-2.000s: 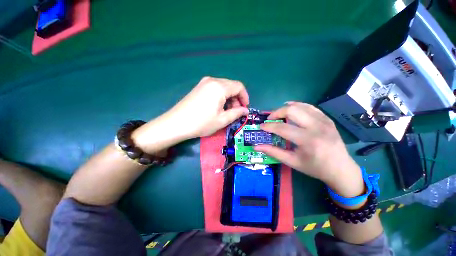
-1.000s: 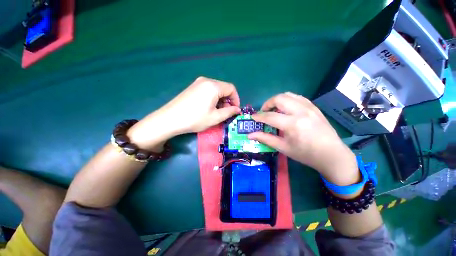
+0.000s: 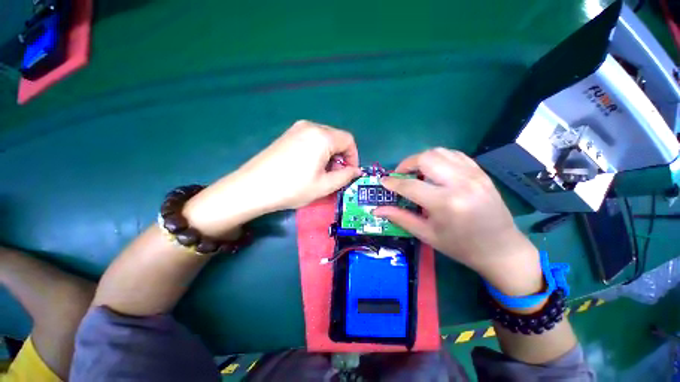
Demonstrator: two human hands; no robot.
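A black housing (image 3: 338,313) lies on a red foam pad (image 3: 317,298), with a blue battery pack (image 3: 378,280) in its lower half. A green circuit board (image 3: 359,217) with a display strip (image 3: 377,195) lies at its upper end. My left hand (image 3: 317,164) pinches at the board's upper left corner, by thin red wires; its fingertips partly hide what they hold. My right hand (image 3: 451,198) grips the board's right side, fingers over its face. Thin lead wires with a small white connector (image 3: 323,261) stick out at the housing's left side.
A white-and-dark screw feeder (image 3: 596,127) marked "FUMA" stands at the right. A dark flat device (image 3: 608,242) and black cables lie below it. Another unit with a blue battery (image 3: 41,46) lies on a red pad (image 3: 71,56) at the top left. A bare knee shows at the lower left.
The board sits lower over the housing's left upper side and has shifted slightly left, with both hands still at it. The far-left unit appears further left in the view.
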